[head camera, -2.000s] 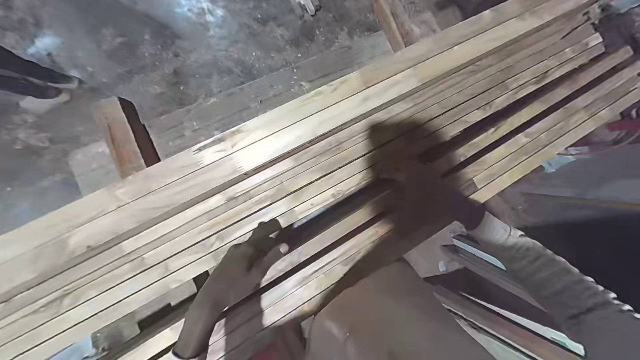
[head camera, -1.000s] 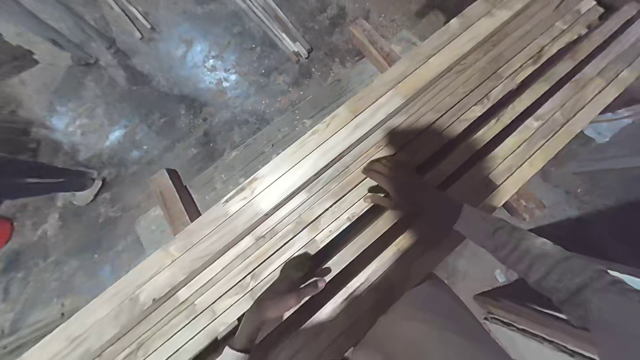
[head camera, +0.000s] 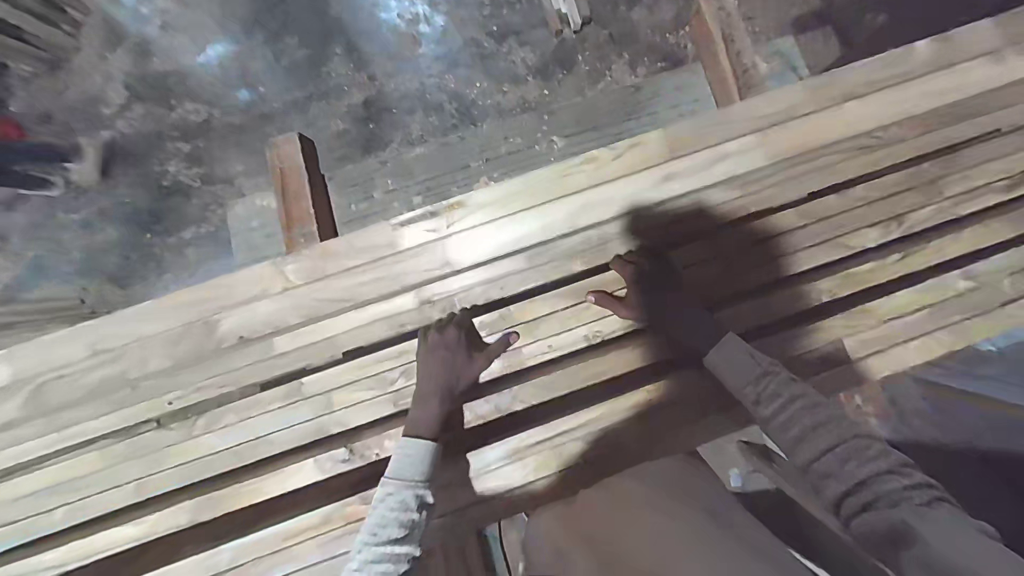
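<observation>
Long, pale wooden boards point(head camera: 552, 200) lie side by side, running from lower left to upper right, with dark gaps between some of them. My left hand point(head camera: 454, 352) rests on the boards near the middle, its fingertips at a dark gap and its thumb spread to the right. To its right, my right hand point(head camera: 652, 292) reaches to the same gap, partly in shadow, thumb apart from the fingers. Both hands' fingertips are hooked at the edge of a board; how firmly they hold it cannot be told.
Beyond the boards, a reddish-brown wooden post point(head camera: 298, 192) and a second post point(head camera: 718, 56) stick out at the far edge. Stained floor point(head camera: 480, 88) lies behind. Another person's foot point(head camera: 92, 160) is at the far left. Dark timber pieces point(head camera: 788, 496) are at the lower right.
Both hands have moved to a gap farther across the boards. A dark gap now shows between boards at the fingertips. The view has turned and shifted.
</observation>
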